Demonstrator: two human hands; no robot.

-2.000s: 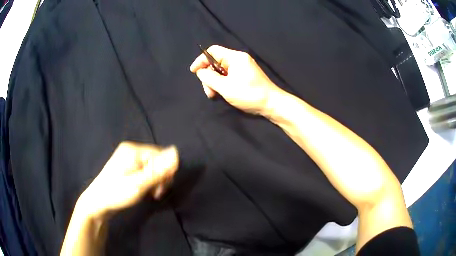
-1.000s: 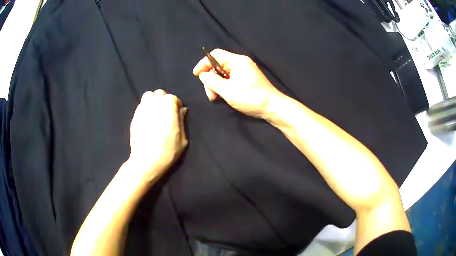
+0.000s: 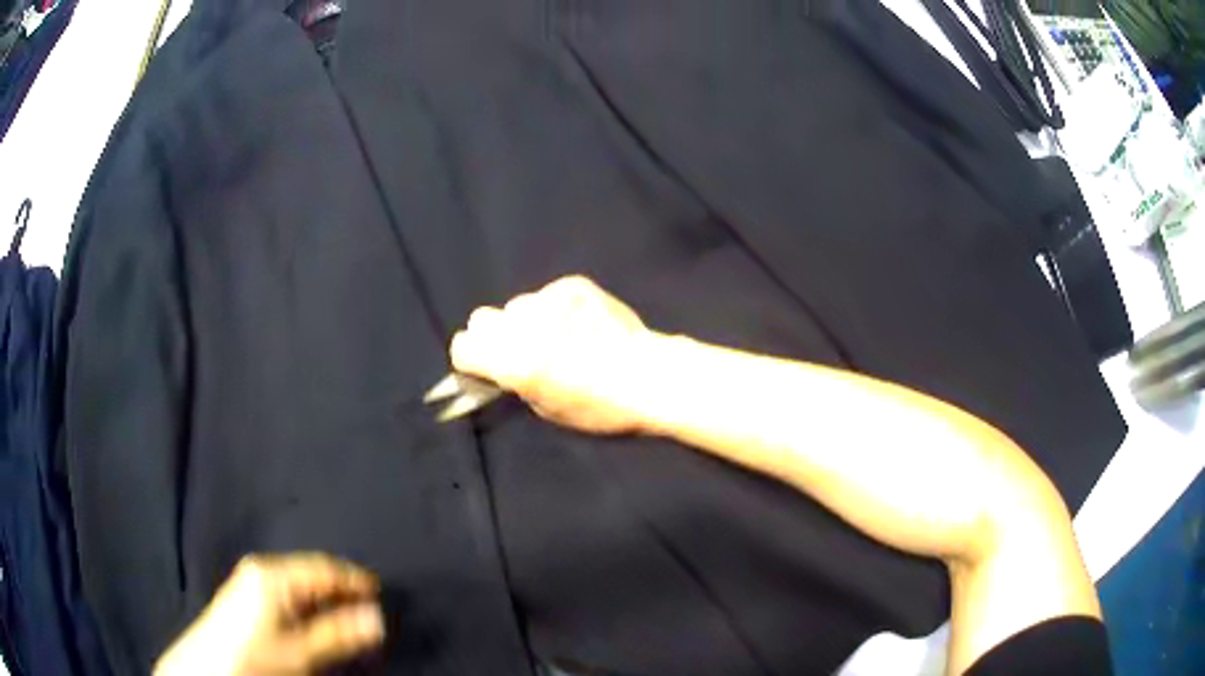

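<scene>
A black suit jacket [image 3: 317, 436] lies spread over most of the view, with a long thin seam running down its middle. My right hand [image 3: 568, 354] is closed on the thread snips [image 3: 463, 395], whose two pointed blades stick out apart to the left, over the seam. My left hand [image 3: 297, 614] is low at the left over the jacket, slightly blurred, with fingers curled. I cannot tell whether it holds a thread. A small dark speck lies on the cloth below the snips.
A navy garment [image 3: 29, 396] lies at the left edge. At the right are black cords [image 3: 1011, 66], a black flat item [image 3: 1084, 264], white packets [image 3: 1136, 172] and a blurred silver cylinder [image 3: 1171, 359] on the white table [image 3: 1123, 436]. Blue floor shows at lower right.
My right hand has moved down and left, and the snips now point left with blades showing. My left hand has moved down and left from the middle. The jacket has shifted slightly down and right in view.
</scene>
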